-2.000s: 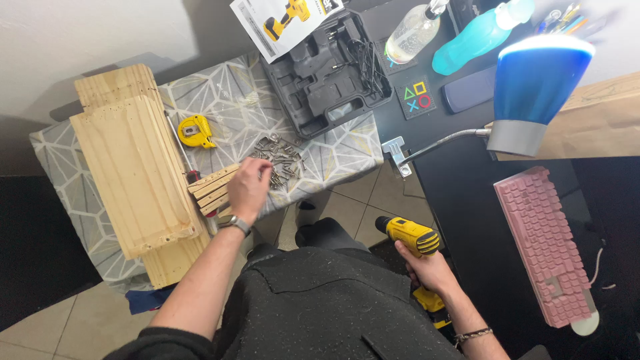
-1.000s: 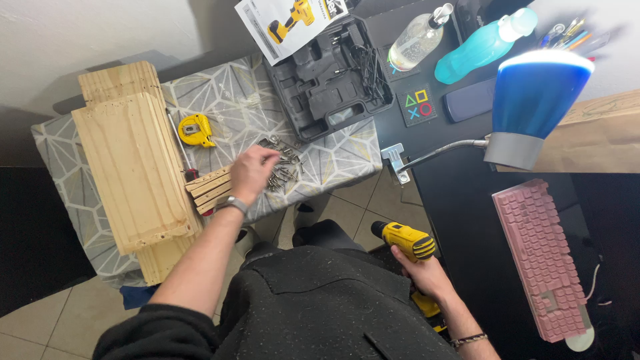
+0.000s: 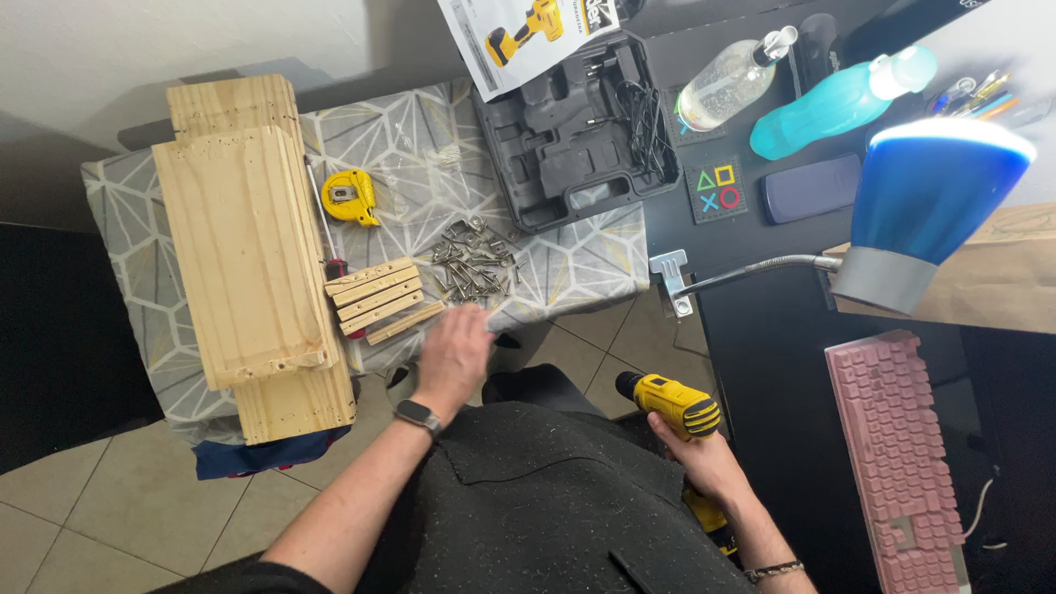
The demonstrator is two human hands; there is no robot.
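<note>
My right hand (image 3: 697,454) grips a yellow and black cordless drill (image 3: 672,404) by its handle, its black chuck pointing up and left. My left hand (image 3: 455,355), slightly blurred, is over the near edge of the cloth-covered table, just below a pile of screws (image 3: 472,262). Whether its fingers hold anything cannot be told. Beside it lie several small drilled wooden strips (image 3: 378,295), one set apart from the others. A yellow tape measure (image 3: 350,198) and a screwdriver (image 3: 336,268) lie between the strips and the stacked pine boards (image 3: 243,256).
An open black drill case (image 3: 549,140) holds a coiled cable, with a printed leaflet (image 3: 528,37) across its corner. On the dark desk are a clear bottle (image 3: 730,82), a turquoise bottle (image 3: 833,107), a clamped blue lamp (image 3: 945,198) and a pink keyboard (image 3: 899,454).
My left hand has moved from the screw pile toward the table's near edge. A wooden strip that the hand partly hid now shows. My right hand still grips the drill.
</note>
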